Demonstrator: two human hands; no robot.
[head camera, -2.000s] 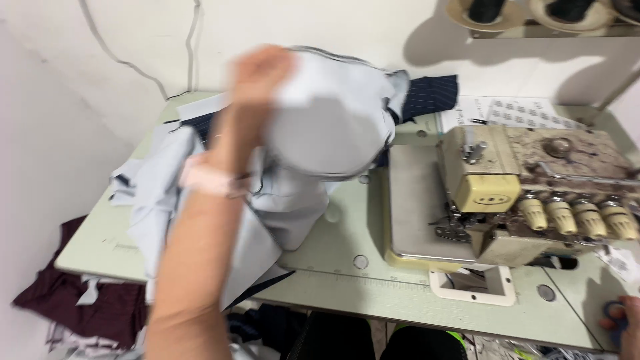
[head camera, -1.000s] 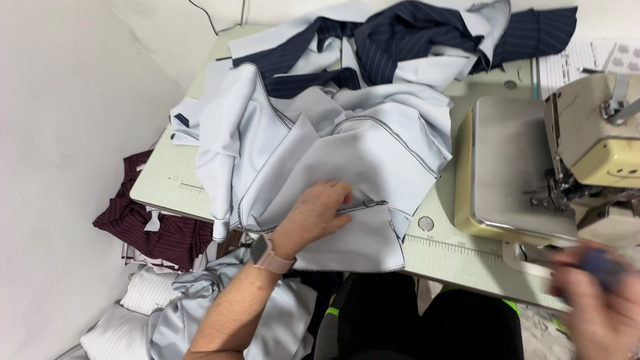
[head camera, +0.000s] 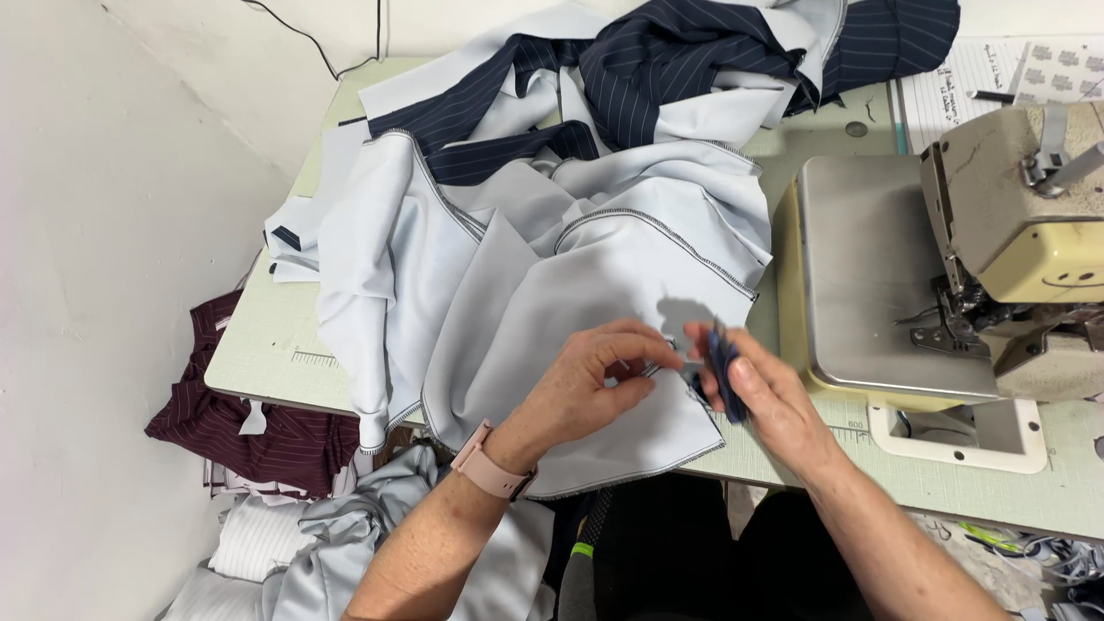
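Note:
Light grey fabric (head camera: 517, 319) with dark overlocked seams lies spread over the table, joined or bunched with navy pinstriped fabric (head camera: 642, 73) behind it. My left hand (head camera: 595, 379), a pink watch strap on its wrist, pinches a thread end or seam end at the fabric's right part; which one is hard to tell. Close to its right, my right hand (head camera: 759, 388) holds small dark blue thread snips (head camera: 726, 375), tips pointing up and away. The snips' blades are partly hidden by my fingers.
An overlock sewing machine (head camera: 1018, 250) with a metal plate (head camera: 888, 285) stands at the right. Behind it are handwritten paper (head camera: 940, 99) and a pen (head camera: 990, 96). Maroon pinstriped fabric (head camera: 267, 440) hangs below the left table edge, above more piled cloth (head camera: 259, 539).
My right hand has come in from the right with the blue snips, beside my left hand. The light grey fabric, lifted in the oldest frame, now lies on the table.

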